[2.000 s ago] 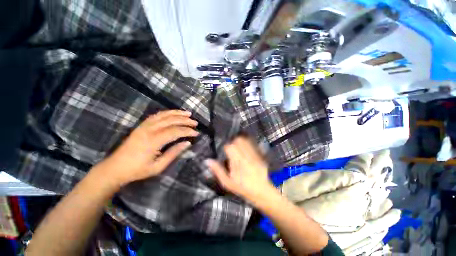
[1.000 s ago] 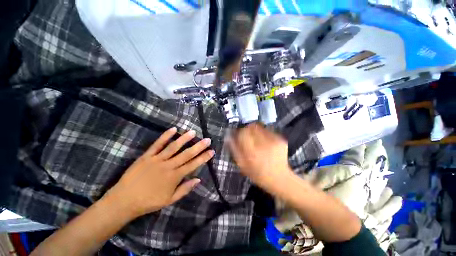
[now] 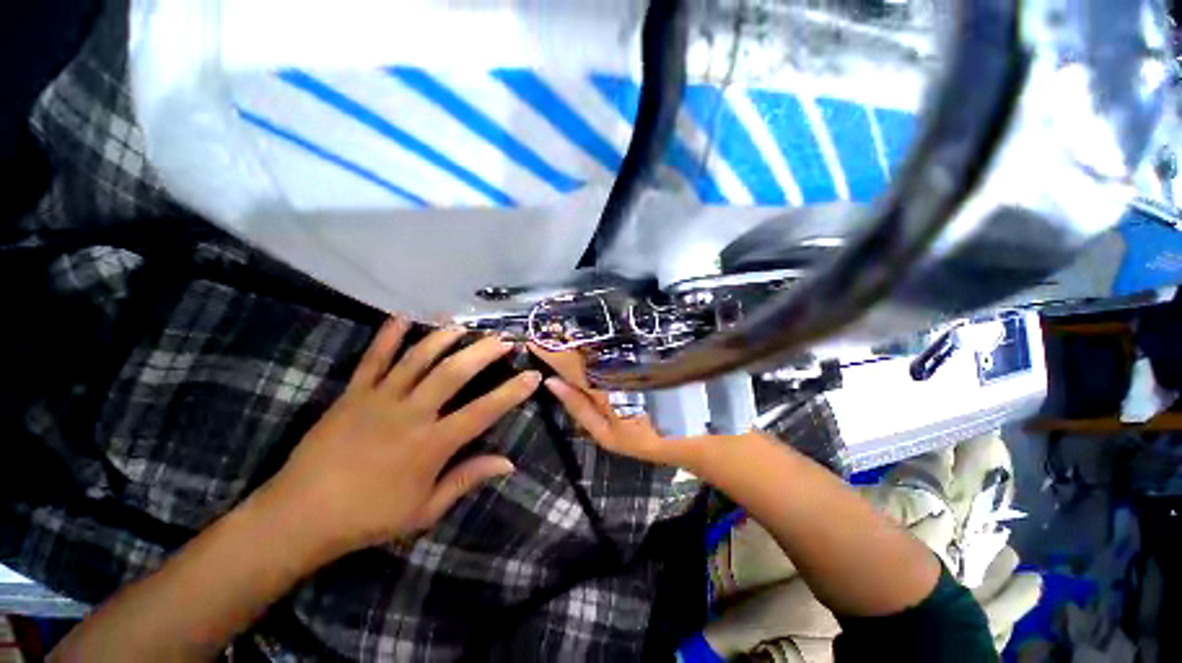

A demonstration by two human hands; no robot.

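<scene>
Black, grey and white plaid fabric (image 3: 246, 376) lies in folds under both hands and to the left. A narrow dark seam line (image 3: 570, 473) runs from the needle area (image 3: 570, 324) toward me, between the hands. My left hand (image 3: 389, 447) lies palm down on the plaid, fingers spread, fingertips close to the needle area. My right hand (image 3: 609, 415) is right of the seam, fingertips at the fabric near the presser foot; whether it grips cloth cannot be told. The presser foot is partly hidden by the machine head and fingers.
The white sewing machine head (image 3: 389, 143) with blue stripes fills the top. A blurred dark shiny loop (image 3: 966, 156) crosses close to the camera. The white machine bed end (image 3: 933, 402) is at right. Beige folded cloth (image 3: 778, 596) lies below it, beside a blue rim.
The view has moved closer to the machine head, which now covers more of the top. My right hand has moved left to the seam near the needle. My left hand has moved slightly up.
</scene>
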